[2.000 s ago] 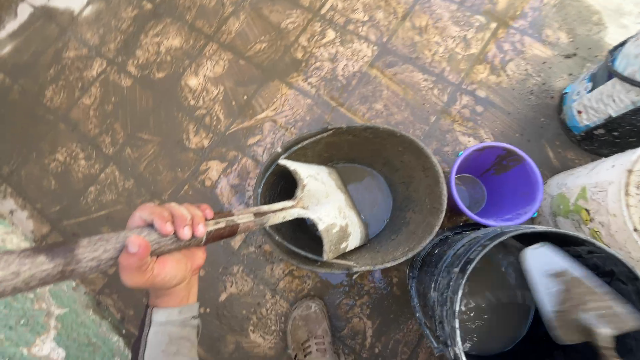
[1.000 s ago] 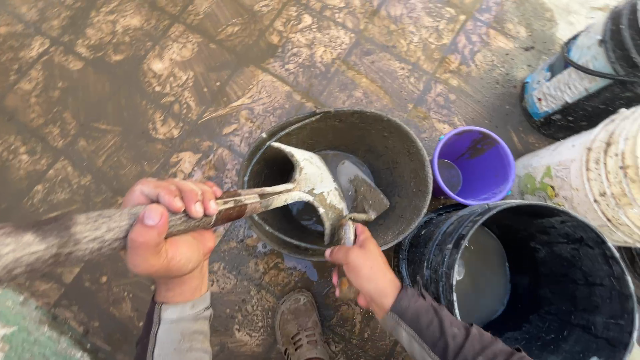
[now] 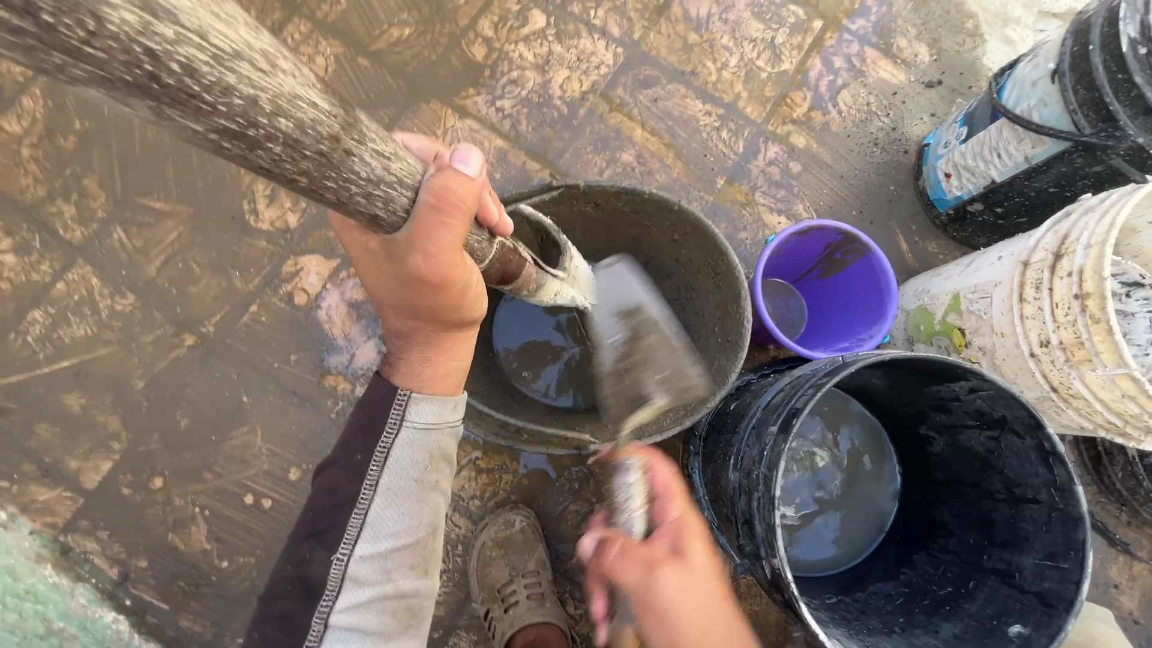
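Note:
My left hand grips the lower part of a shovel's wooden handle. The shovel's metal head, coated with pale residue, is over a wide grey bucket with murky water in its bottom. In my right hand is a pointing trowel by its worn handle. The trowel's blade is blurred and lies over the near right part of the bucket, its tip beside the shovel head. Whether tip and shovel touch, I cannot tell.
Right of the grey bucket stand a small purple bucket and a large black bucket holding murky water. A stained white bucket and another black bucket are farther right. My shoe is on the wet, muddy tiled floor.
The trowel was over the black bucket, then against the shovel head with my right hand on it; now its blade is nearer the bucket's near side. The shovel handle has swung toward the upper left.

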